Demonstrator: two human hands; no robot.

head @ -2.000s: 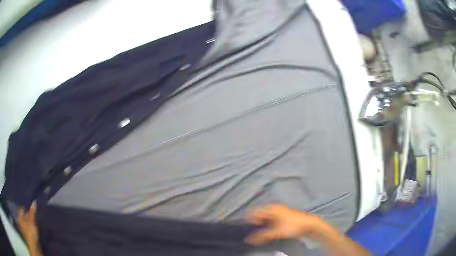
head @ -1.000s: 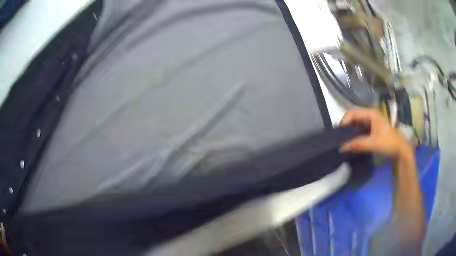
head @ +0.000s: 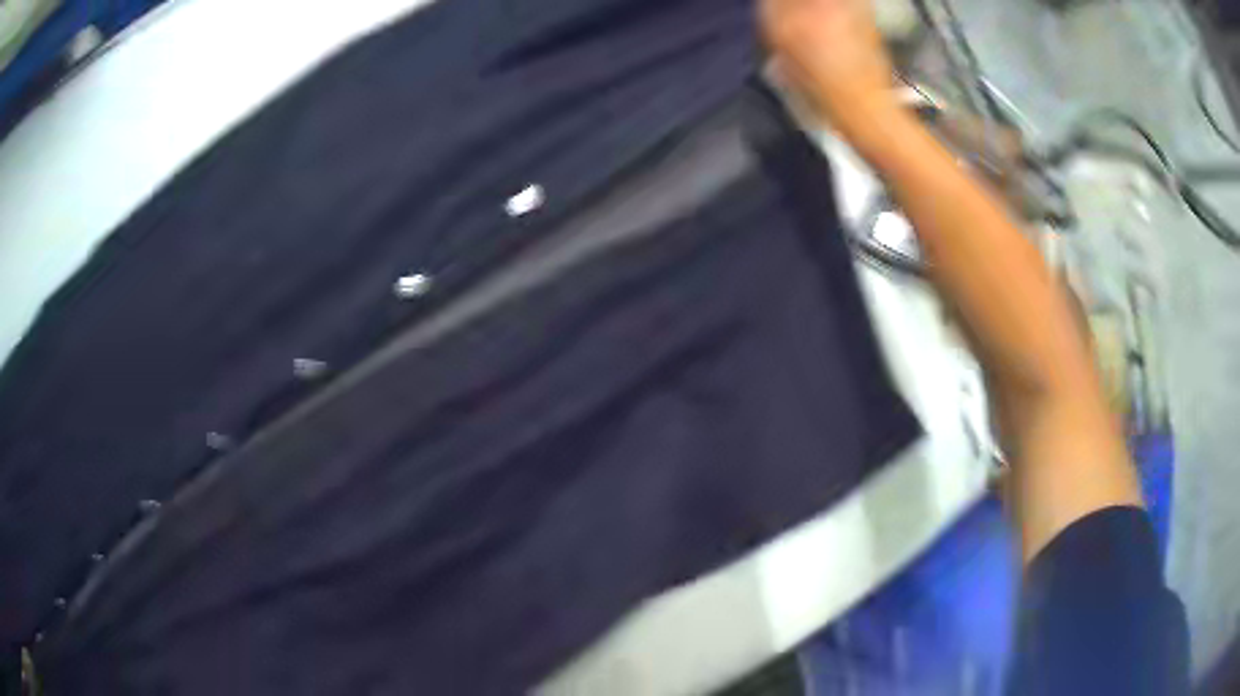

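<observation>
The dark navy denim dress (head: 544, 449) lies on the white table, with its near front panel folded over so the dark outside shows. A row of silver buttons (head: 412, 286) runs diagonally along the far panel. A narrow grey strip of the inside (head: 612, 238) shows between the panels. My right hand (head: 823, 48), blurred, is at the top by the hem end; the fabric edge meets it and the fingers look closed on it. My left hand (head: 29, 672) is only a small sliver at the lower left edge, so its grip is hidden.
The ironing table's white edge (head: 816, 544) curves along the near side. The iron (head: 891, 231) rests at the right end, partly behind my right forearm. Black cables (head: 1149, 163) hang beyond it over the grey floor. A blue crate (head: 911, 619) is below the table at the lower right.
My right hand has moved from the near right corner up and away, carrying the near panel over. The dark outside now covers most of the grey inside.
</observation>
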